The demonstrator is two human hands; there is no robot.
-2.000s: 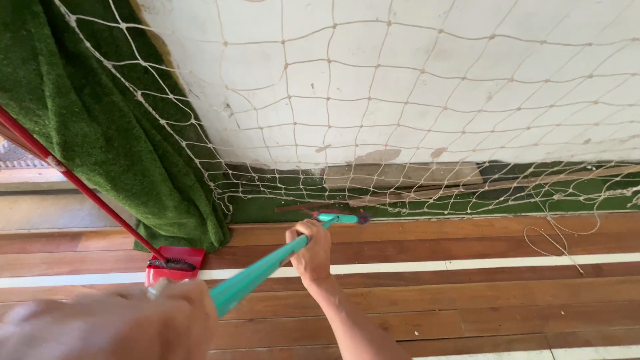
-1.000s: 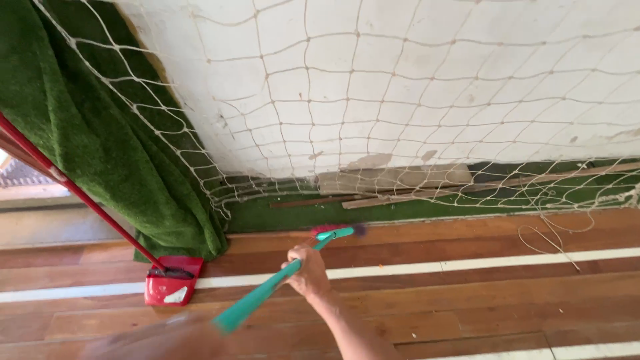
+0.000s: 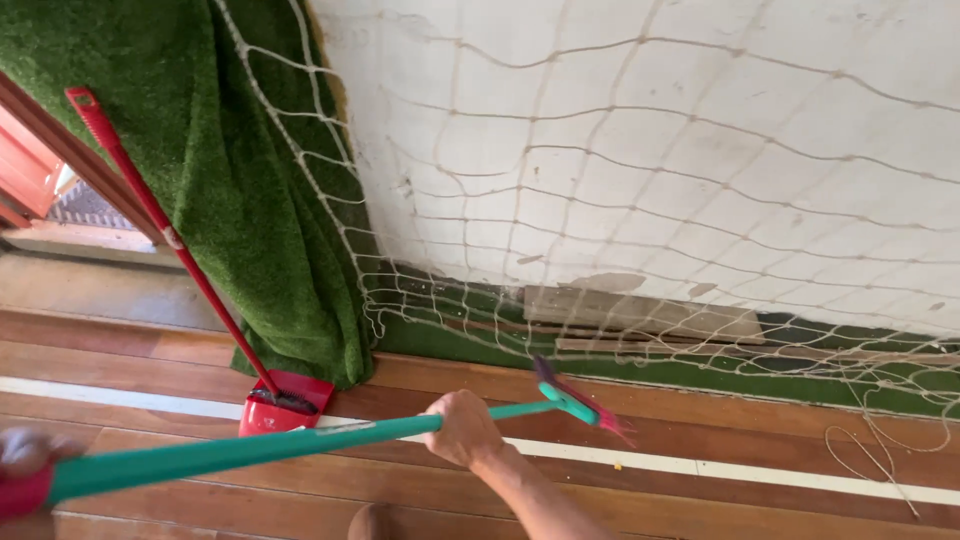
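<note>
A broom with a teal handle point(image 3: 247, 459) crosses the lower part of the view. My left hand point(image 3: 30, 472), blurred at the left edge, grips its pink end. Farther down the handle, my right hand point(image 3: 465, 429) is closed around it. The broom's teal head point(image 3: 570, 403), with pink and dark bristles, is over the wooden floor near the white line, tilted; whether it touches the floor I cannot tell. Left of my right hand stands a red long-handled dustpan point(image 3: 281, 401) with dark matter in its pan, its handle leaning against the green turf.
Green artificial turf point(image 3: 247, 225) hangs in folds at the left, beside a doorway. A goal net point(image 3: 630, 206) hangs before the white wall. Behind its foot lie wooden boards point(image 3: 645, 311). A loose cord point(image 3: 870, 457) trails on the floor at right. Small bits dot the floor.
The broom head has swung from beside the turf strip out over the floor, and its handle lies flatter across the view. The view has shifted left, showing more of the dustpan's handle.
</note>
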